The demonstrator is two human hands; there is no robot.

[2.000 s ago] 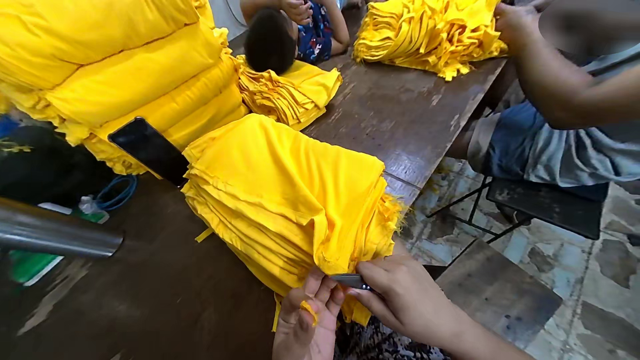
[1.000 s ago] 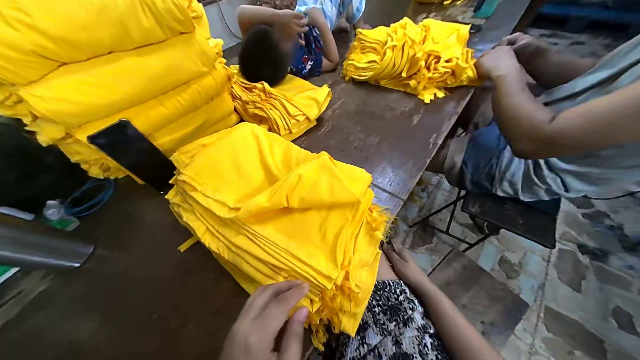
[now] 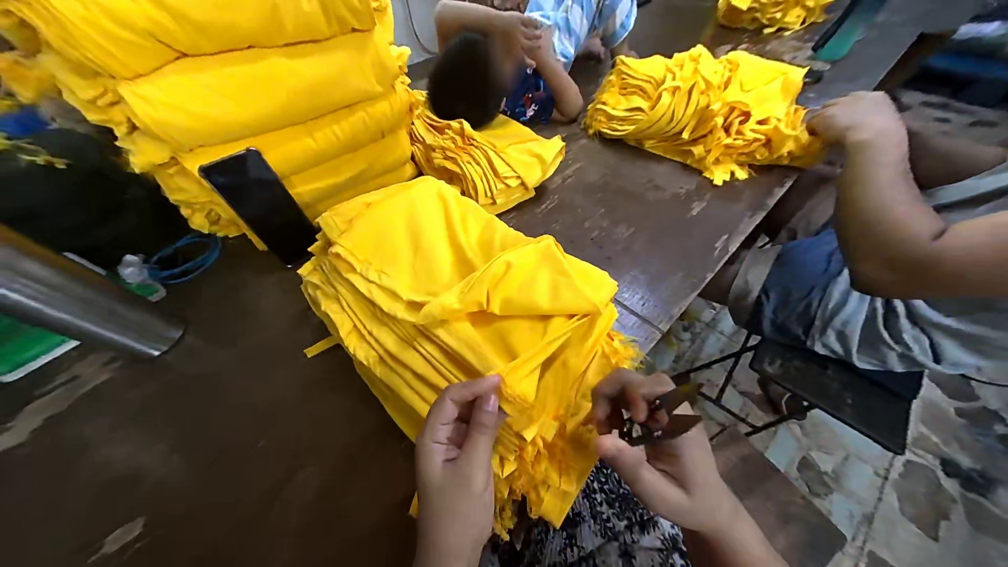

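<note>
A stack of folded yellow fabric pieces [image 3: 472,299] lies on a dark wooden table, its frayed end toward me. My left hand [image 3: 461,449] is at the near edge of the stack, thumb and index fingertip together on or just over the fabric; whether they pinch cloth I cannot tell. To the right of the frayed end, my right hand [image 3: 657,449] is closed around small dark thread snips [image 3: 661,421], whose blades point right, away from the cloth.
Large yellow fabric bundles [image 3: 260,94] rise at the back left, with a black smartphone [image 3: 260,205] leaning there. A metal tube [image 3: 87,303] juts in from the left. Two more fabric piles [image 3: 488,153] [image 3: 701,110] lie beyond. One person leans at the table; another sits right by a folding chair [image 3: 835,386].
My left hand has come from beside the near edge up to the stack's corner, its fingertips brought together. My right hand, lower beside my lap a second ago, is raised with the snips in view.
</note>
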